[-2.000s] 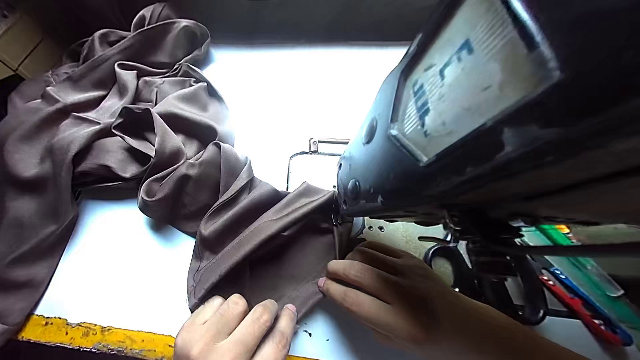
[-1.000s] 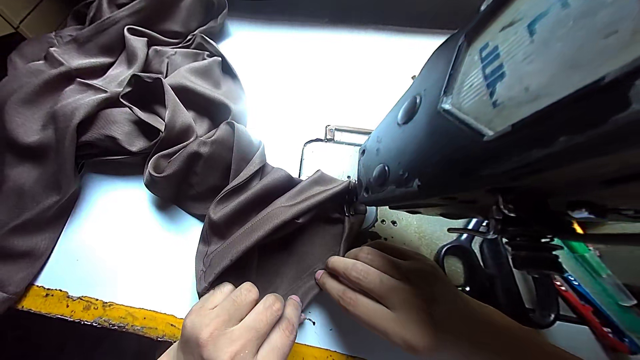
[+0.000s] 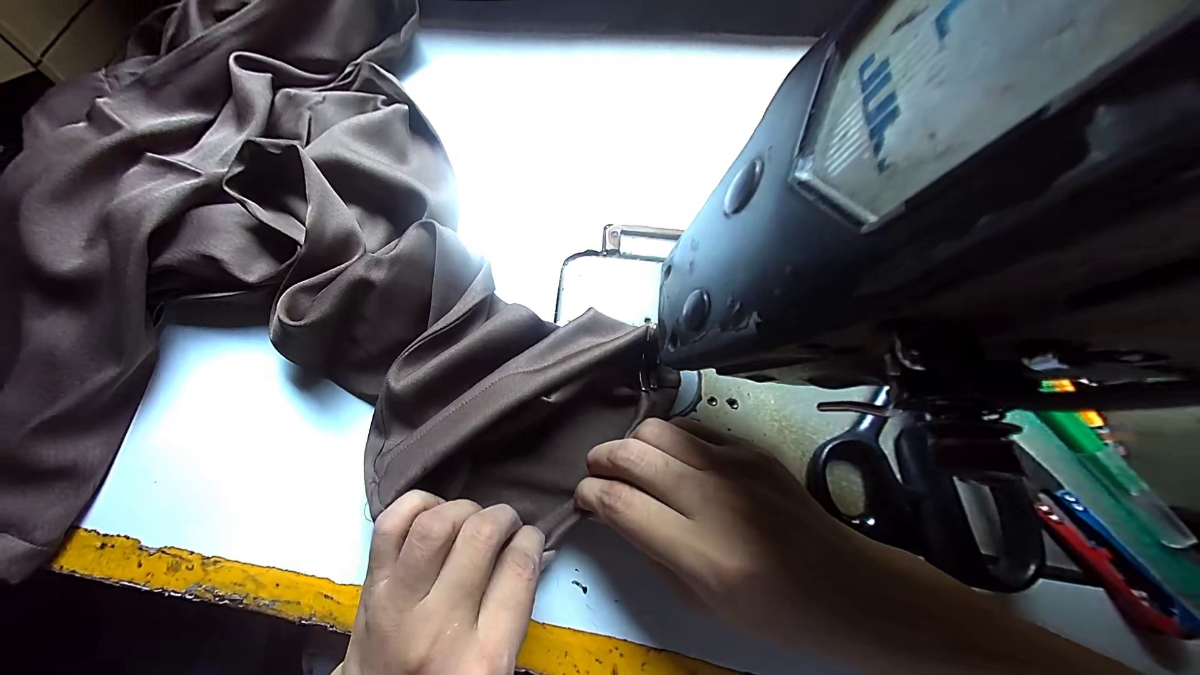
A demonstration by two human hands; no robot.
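Brown fabric runs from a crumpled heap at the left to the needle area of a dark sewing machine. A stitched line shows along one fold. My left hand grips the fabric's near edge, its fingers curled over the cloth. To its right, my right hand pinches the fabric's right edge, just in front of the machine's presser area. The machine head hides part of the needle area, and the fingertips of both hands are partly hidden.
The white tabletop has a worn yellow front edge. Black-handled scissors lie under the machine arm, beside a red tool, a blue one and a green item. A metal slide plate shows behind the fabric.
The view has shifted slightly, with the machine lying further right in the frame than two seconds ago. Both hands keep their hold on the fabric.
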